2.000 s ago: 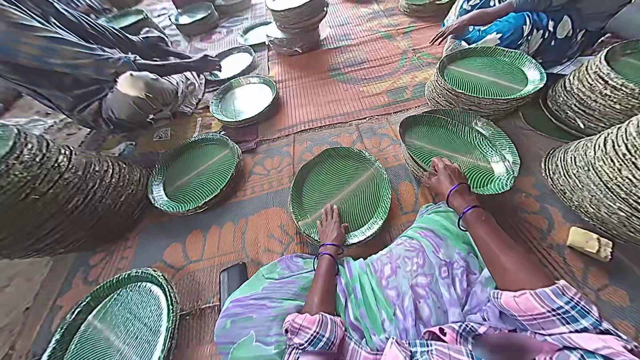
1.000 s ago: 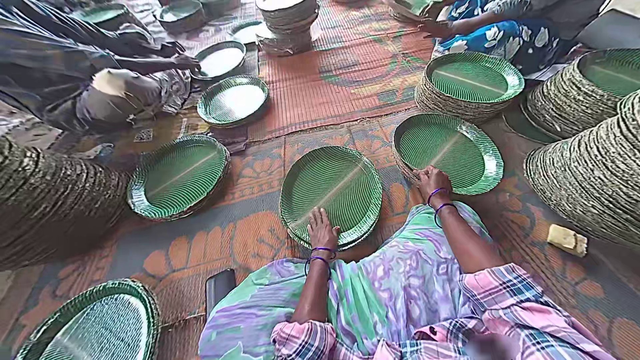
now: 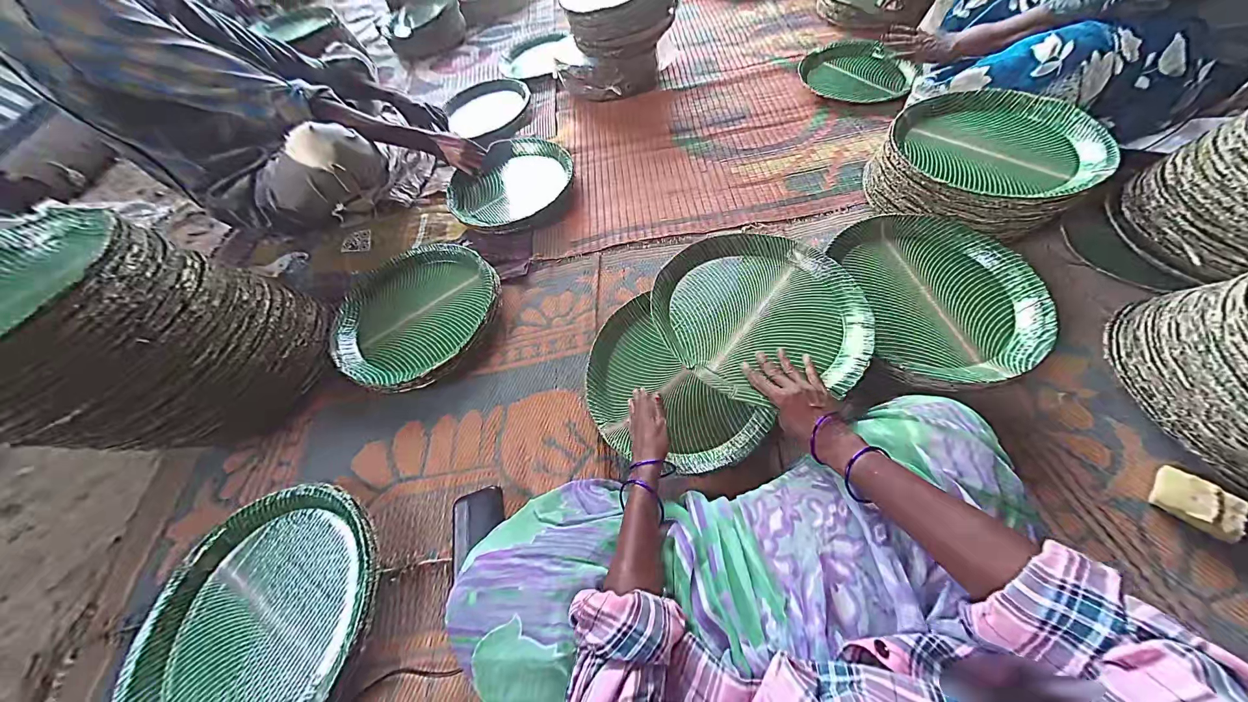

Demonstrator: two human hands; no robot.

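Note:
In front of my lap lies a round green leaf-patterned plate [image 3: 712,419] on the mat. A second green plate [image 3: 770,302] overlaps it at the upper right, tilted and reaching over the edge of the right-hand plates [image 3: 926,292]. My left hand [image 3: 648,426] rests flat on the lower plate with its fingers extended. My right hand [image 3: 792,390] touches the near edge of the upper plate, fingers spread; its thumb side lies on the plate, and whether it grips the rim I cannot tell.
Tall plate stacks stand at the left [image 3: 185,341] and right [image 3: 1189,361]. More green plates lie at the left [image 3: 419,317] and lower left [image 3: 263,595]. A dark phone-like object [image 3: 476,522] is beside my knee. A yellow block [image 3: 1197,502] lies right. Two people sit beyond.
A plate now overlaps the middle one, moved leftward from the right-hand plates with my right hand. The person at the upper left has a hand at the nearer bright plate.

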